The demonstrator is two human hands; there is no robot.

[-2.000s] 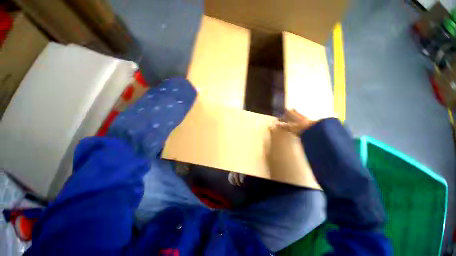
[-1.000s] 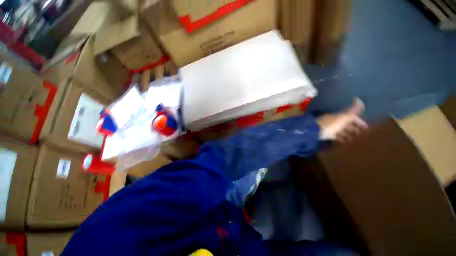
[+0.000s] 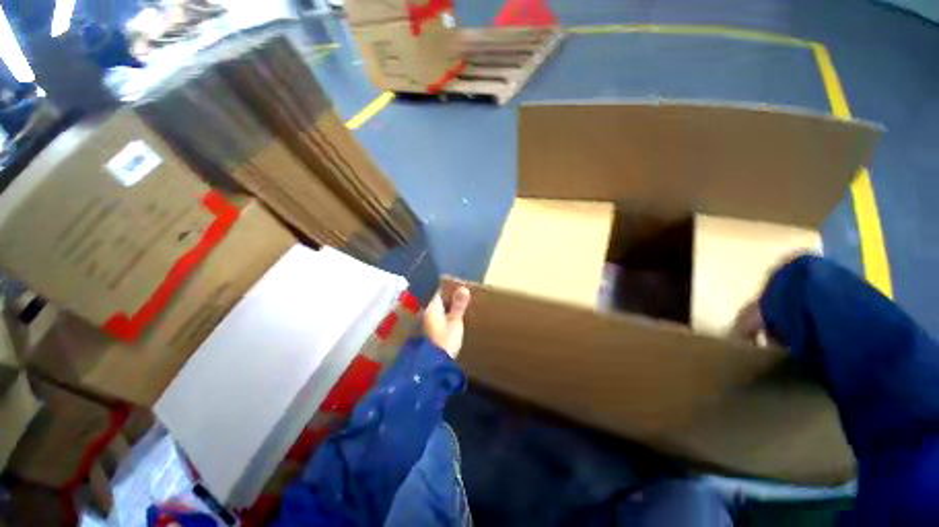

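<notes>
An open brown carton (image 3: 638, 381) stands on the floor in front of me. Its far flap is upright, its two side flaps are folded inward, and its near flap is raised toward me. A dark gap shows between the side flaps; what lies inside is unclear. My left hand (image 3: 447, 321) grips the left corner of the near flap, thumb up. My right hand (image 3: 754, 324) is at the right side flap by the near flap, mostly hidden by its dark blue sleeve, so its grip is unclear.
A white-topped box (image 3: 283, 355) with red tape stands at my left. Beyond it are sealed cartons (image 3: 113, 226) and a bundle of flattened cartons (image 3: 299, 154). Small clear bags (image 3: 149, 479) lie at the lower left. A pallet (image 3: 507, 60) with a carton stands farther off, near yellow floor lines.
The view has swung back from the left side to the carton. My left hand, raised beside the carton earlier, now holds the near flap. My right hand is back in view at the right flap.
</notes>
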